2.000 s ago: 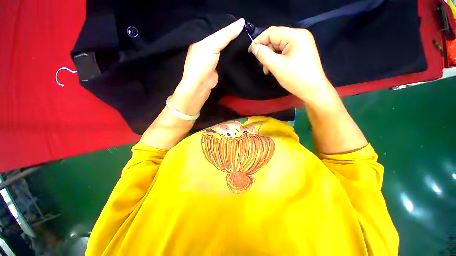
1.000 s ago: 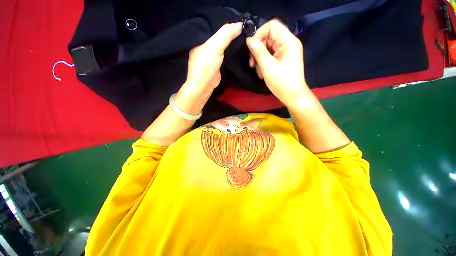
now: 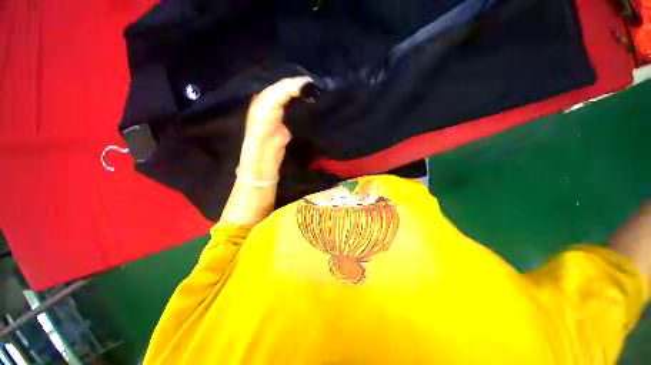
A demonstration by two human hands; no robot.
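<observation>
A dark coat lies across the red-covered table. A dark hanger with a silver-white hook sits at its collar end on the left. A round glossy coat button shows on the cloth near that end. My left hand is on the coat, its thumb and fingertips holding a fold of coat with a dark button at the tips. My right hand is out of the picture past the right edge; only a blurred forearm shows there. No needle or thread can be made out.
The red table cloth spreads to the left and along the coat's near edge. Green floor lies below the table. Metal frame parts stand at the lower left. Orange-red and dark items are cut off at the top right.
My right hand has left the button and swung far right out of the picture. My left hand still holds the coat at the button. The view has shifted, so the coat appears lower and tilted.
</observation>
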